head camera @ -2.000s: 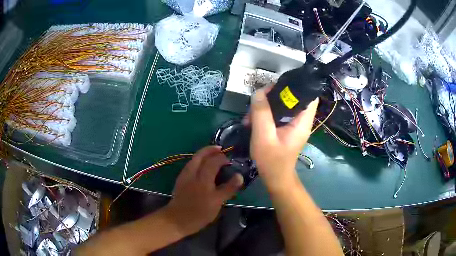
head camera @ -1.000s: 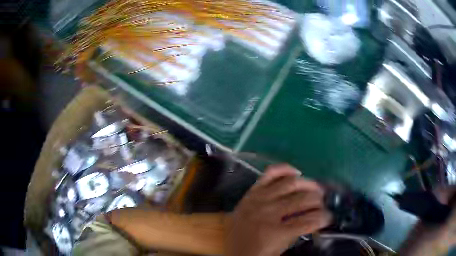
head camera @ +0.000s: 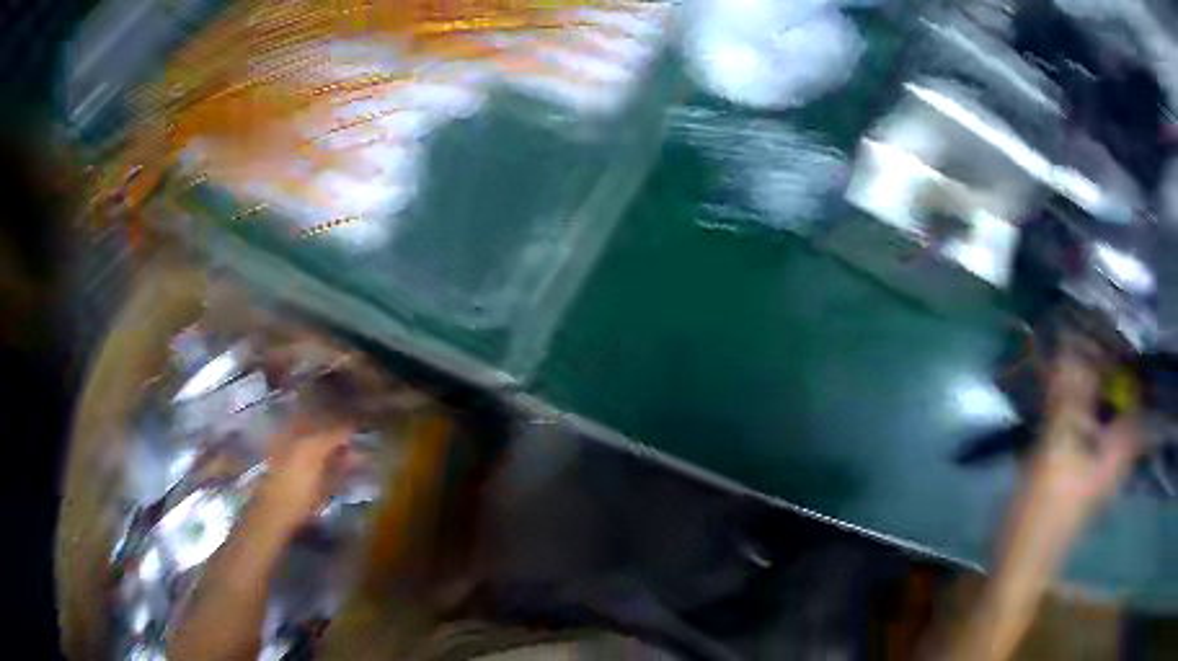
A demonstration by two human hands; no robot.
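Note:
The view is strongly blurred. My left hand [head camera: 310, 462] is over or in the left cardboard box [head camera: 110, 375], at the silver housings [head camera: 200, 527]; its fingers are too blurred to show whether it holds one. My right hand [head camera: 1085, 433] is at the far right above the green mat, around the black electric screwdriver with its yellow label [head camera: 1120, 387]. The driver's dark tip points left. No black round part can be made out in either hand.
The clear tray [head camera: 523, 304] with white modules [head camera: 349, 194] and orange wires lies at upper left. Beyond it are a white plastic bag [head camera: 775, 52], blurred gaskets [head camera: 775, 174] and the screw feeder [head camera: 937, 194]. Dark parts lie at upper right. The bench edge [head camera: 736, 488] runs diagonally.
The view has swung left. My left hand has left the black round part it held at the bench and moved left to the housings box. My right hand stays with the screwdriver.

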